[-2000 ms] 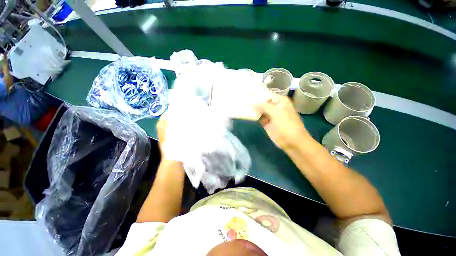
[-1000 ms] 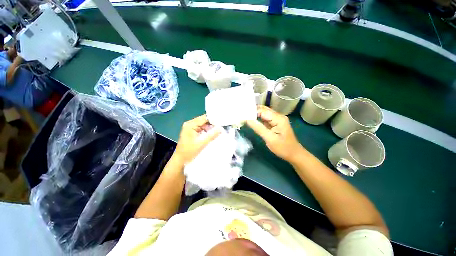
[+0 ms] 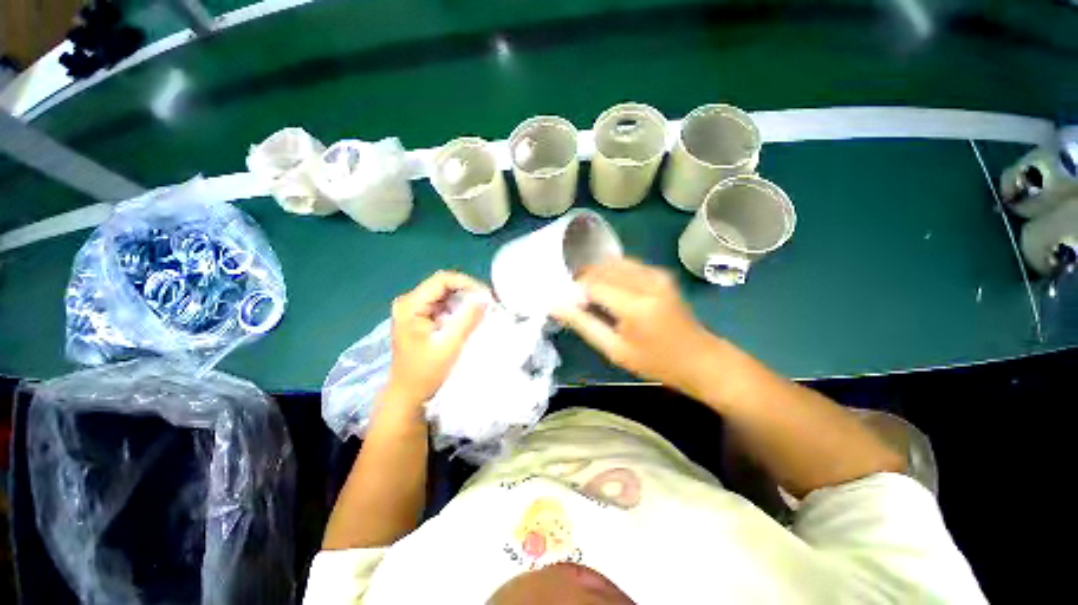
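A pale cup-shaped housing [image 3: 532,270] is held tilted above the green surface, its open end facing up and right. My right hand [image 3: 632,319] grips it at the lower right side of its rim. My left hand [image 3: 435,331] holds a crumpled milky plastic bag [image 3: 502,378] at the housing's lower left; the bag hangs down in front of my shirt. Several unwrapped beige housings [image 3: 546,175] stand in a row behind, one [image 3: 719,236] with its side tab toward me. Two housings in bags [image 3: 376,189] stand at the row's left end.
A bag of blue-white rings [image 3: 177,278] lies at the left bench edge. Below it is a black crate with a clear liner [image 3: 248,473]. More housings [image 3: 1052,242] are at the far right edge. A white strip [image 3: 863,125] runs behind the row on the green work surface [image 3: 875,260].
The view has turned right, so the row appears further left. The held housing has tilted, its open end now showing, and the bag is lower, around my left hand.
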